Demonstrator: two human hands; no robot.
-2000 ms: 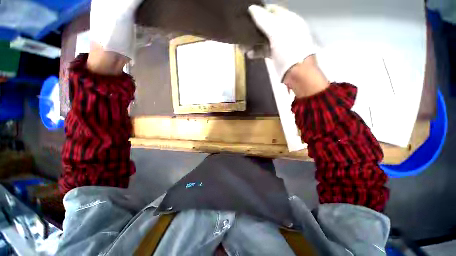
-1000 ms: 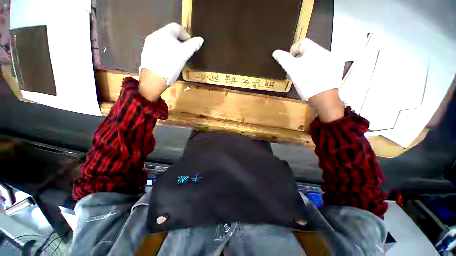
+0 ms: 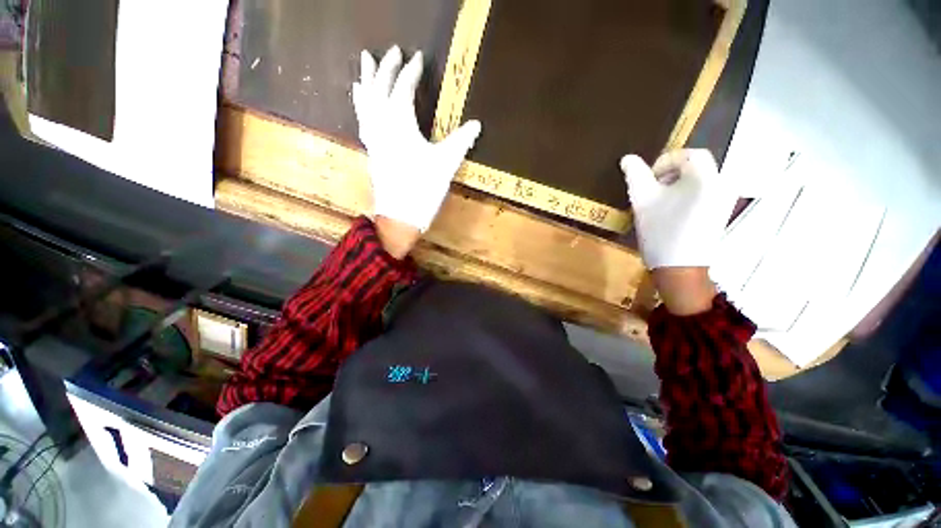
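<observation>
A pale wooden die frame (image 3: pixel 537 194) with dark markings on its near edge lies on the dark board (image 3: pixel 310 62). A dark brown panel (image 3: pixel 588 93) lies flat within the frame; its far edge is cut off by the picture. My white-gloved left hand (image 3: pixel 413 155) is open, fingers spread, with the thumb by the frame's near left corner. My white-gloved right hand (image 3: pixel 676 211) is at the near right corner, fingers curled, thumb pointing at the panel; whether it grips an edge is unclear.
A wooden rail (image 3: pixel 516 239) runs along the bench front. White sheets (image 3: pixel 825 196) with cut lines lie at right. At left, another white sheet (image 3: pixel 165 103) lies beside a dark brown piece (image 3: pixel 72 67). A dark machine part (image 3: pixel 144 299) is below left.
Two seconds ago both hands held the brown panel above the bench; now it lies within the frame. Since one second ago, my left fingers have spread, and the view has turned.
</observation>
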